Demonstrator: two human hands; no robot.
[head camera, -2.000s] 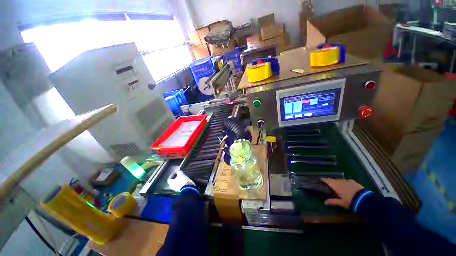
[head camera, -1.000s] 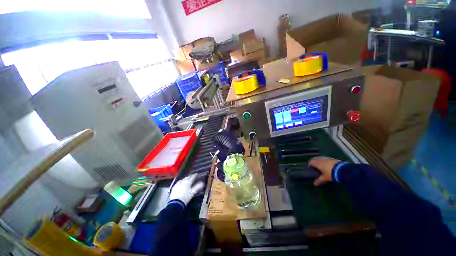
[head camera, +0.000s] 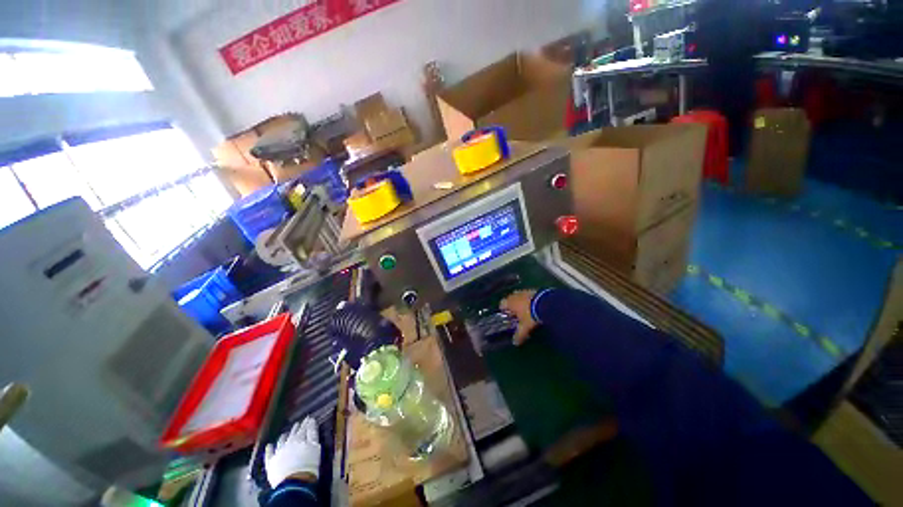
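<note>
Dark film-wrapped bars (head camera: 494, 325) lie on the green outfeed belt (head camera: 540, 391) below the touchscreen. My bare right hand (head camera: 521, 315) is on these bars, with its fingers around their right end; how many it holds cannot be told. My left hand (head camera: 293, 454), in a white glove, rests at the near end of the dark slotted infeed conveyor (head camera: 315, 354), its fingers forward; nothing can be seen in it. The control panel (head camera: 477, 240) stands just beyond the outfeed belt.
A clear bottle (head camera: 408, 408) stands on a brown block between my hands, with a black ribbed hose (head camera: 364, 332) behind it. A red tray (head camera: 230, 384) lies left of the infeed. Two tape dispensers (head camera: 479, 152) sit atop the machine. Large cartons (head camera: 644, 188) stand at right, and another at the lower right edge.
The view has swung to the right. My right hand has moved up the outfeed belt, closer to the panel, gathering bars. My left hand stays by the infeed, its fingers now pointing forward.
</note>
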